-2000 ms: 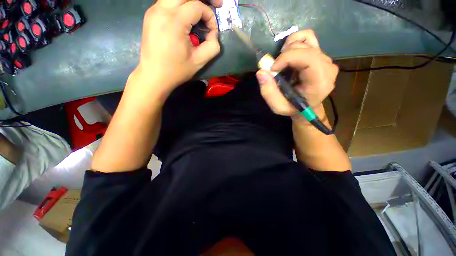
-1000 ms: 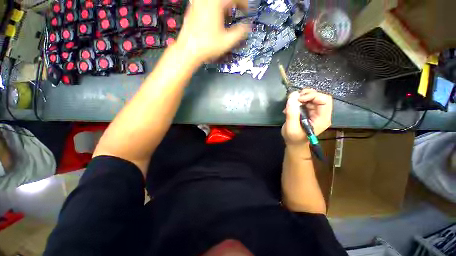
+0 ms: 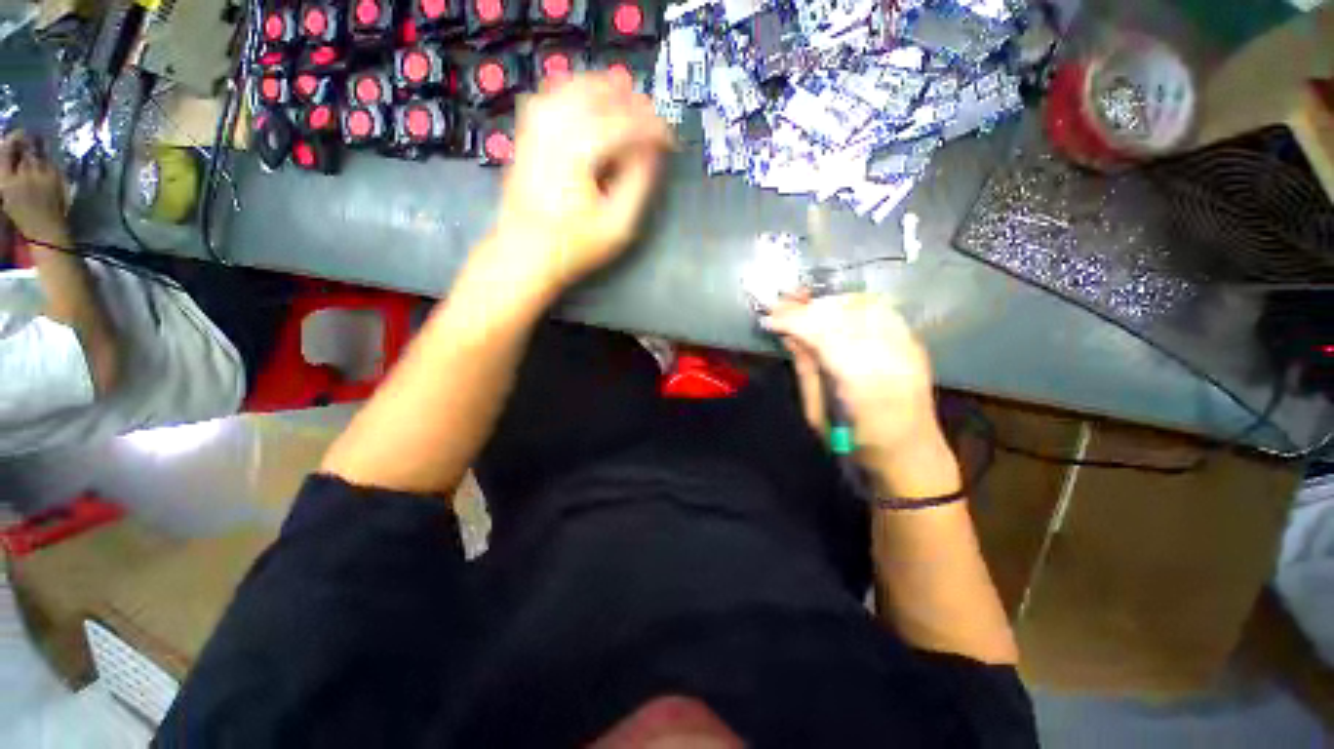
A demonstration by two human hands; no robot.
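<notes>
My right hand is closed around the soldering iron, whose green band shows below the fingers; its pale tip points away over the bench. A bright white circuit board lies at the fingertips of my right hand. A thin lead runs right from near it to a small pale part. My left hand is raised over the near edge of the rows of black units with red faces. Its fingers are curled and slightly blurred; whether they hold anything cannot be told.
A pile of boards lies behind my right hand. A red-rimmed roll, a dark mat with silver bits and a round fan grille are at right. A neighbour's arm is at left. A cord hangs near cardboard below.
The view has shifted. My left hand has moved from beside the board pile to the red-faced units. My right hand has come to the white board, now visible on the bench.
</notes>
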